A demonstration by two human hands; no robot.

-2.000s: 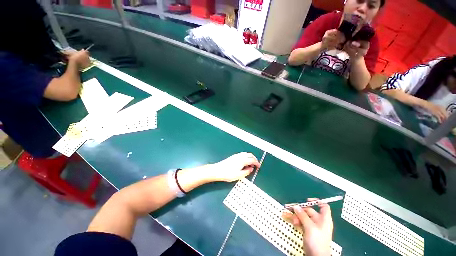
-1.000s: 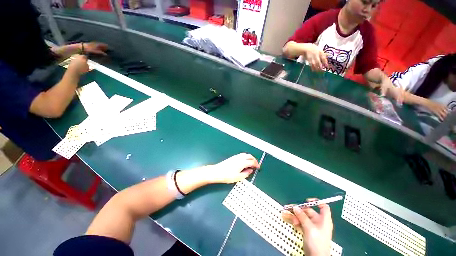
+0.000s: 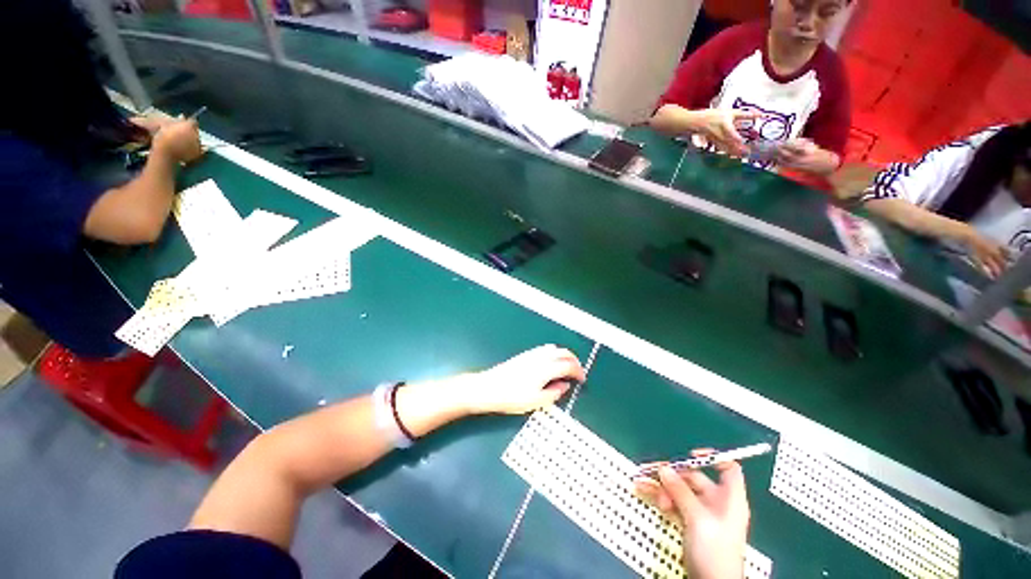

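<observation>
My right hand (image 3: 707, 509) holds the tweezers (image 3: 724, 457), a slim pale tool with dark marks, pen-like above the sticker sheet. The sticker sheet (image 3: 582, 475) is a white to cream rectangle with rows of dark marks, lying on the green bench top (image 3: 430, 339). My left hand (image 3: 531, 379) rests on the bench at the sheet's upper left corner, fingers curled; whether anything is under its fingertips cannot be seen. No housing is in either hand.
A spare sheet (image 3: 865, 509) lies to the right, a fanned pile of sheets (image 3: 243, 266) to the left. Black housings (image 3: 520, 248) lie on the green belt beyond the pale rail (image 3: 486, 275). White bags (image 3: 497, 96) lie on the far bench. People sit opposite and at left.
The housings on the belt have moved to the right. The person opposite has lowered their hands and holds a small thing. My hands have barely moved.
</observation>
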